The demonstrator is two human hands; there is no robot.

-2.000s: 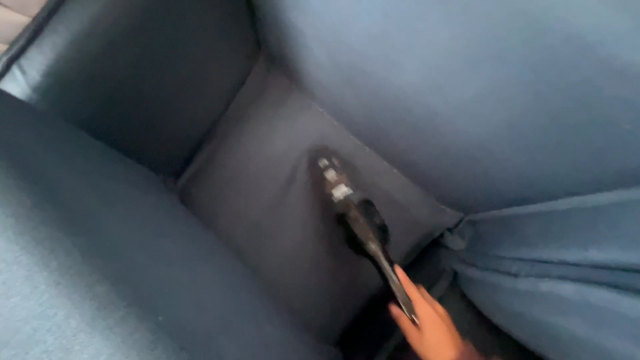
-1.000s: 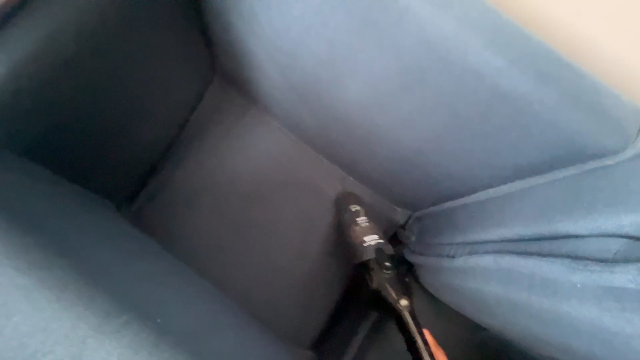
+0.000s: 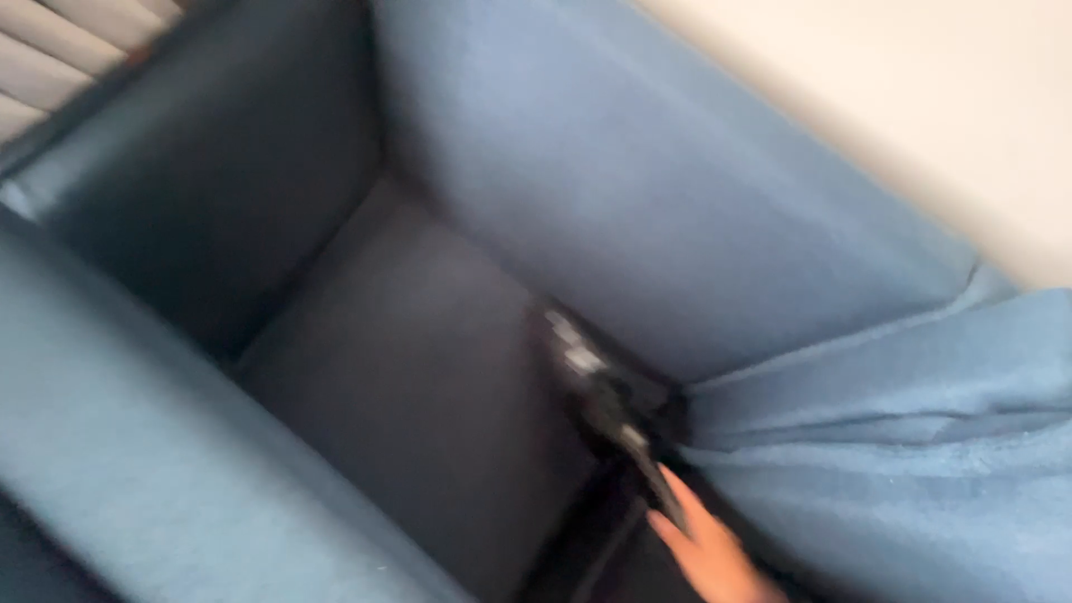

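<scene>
My right hand (image 3: 712, 544), at the lower right, is closed around the handle of a dark vacuum cleaner head (image 3: 586, 377), which is blurred and bears pale writing. The tool reaches up and left from my fingers over the dark fabric base (image 3: 419, 335) of a blue upholstered sofa. Its far end lies close to the seam where the base meets the blue backrest (image 3: 670, 193). Whether it touches the fabric is too blurred to tell. My left hand is out of view.
A padded blue side (image 3: 151, 394) runs along the left, and a dark panel (image 3: 226, 167) closes the far end. Folded blue upholstery (image 3: 888, 427) bulges at the right. Beyond the backrest stands a cream wall (image 3: 904, 100); pale slats or folds (image 3: 67, 50) show at top left.
Across the frames the tool has shifted over the sofa base, now close to the backrest seam. More of my right hand shows than one second ago. The view has moved as well.
</scene>
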